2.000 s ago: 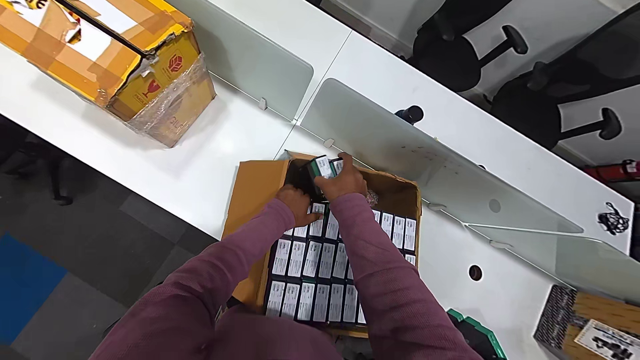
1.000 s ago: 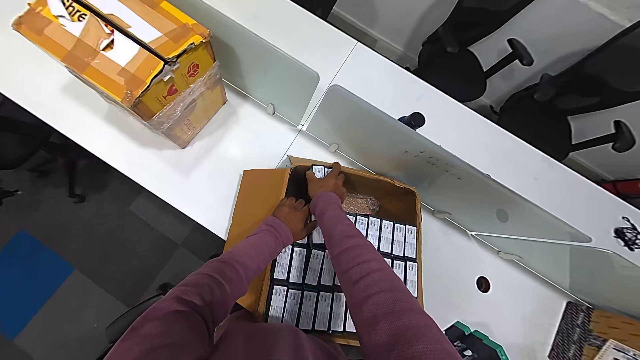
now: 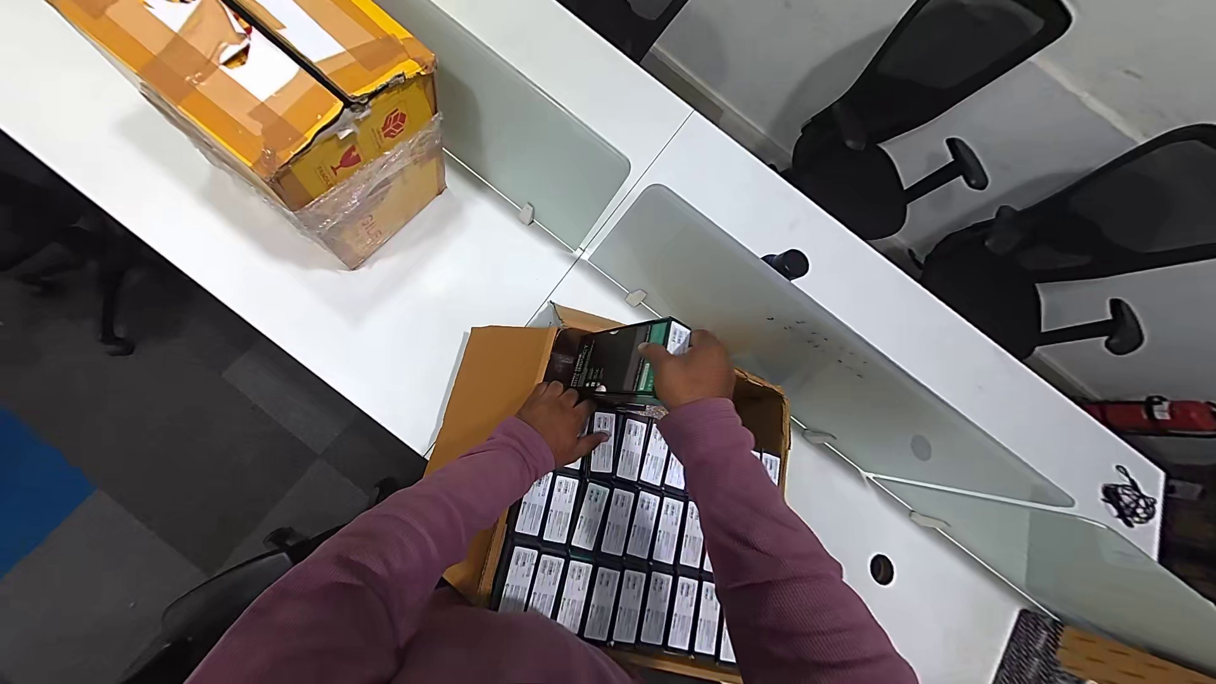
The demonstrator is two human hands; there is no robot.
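Observation:
An open cardboard box (image 3: 496,385) stands on the white desk, with rows of small black product boxes (image 3: 630,597) inside, their white labelled ends up. My right hand (image 3: 698,369) grips a black and green product box (image 3: 619,359), tilted at the far left part of the carton, its broad printed side showing. My left hand (image 3: 560,423) rests at the near end of that box, over the packed rows, its thumb near a labelled end. Whether its fingers hold anything cannot be told. The forearms hide part of the rows.
A taped yellow and brown carton (image 3: 366,180) with plastic wrap stands at upper left on the white desk (image 3: 313,304). Frosted glass dividers (image 3: 807,342) run behind the open box. Black chairs (image 3: 850,180) stand beyond. A round cable hole (image 3: 882,569) lies at right.
One second ago my right hand was low at the box's far end, with only a white end visible in it; now a black and green box shows raised and tilted in its grip.

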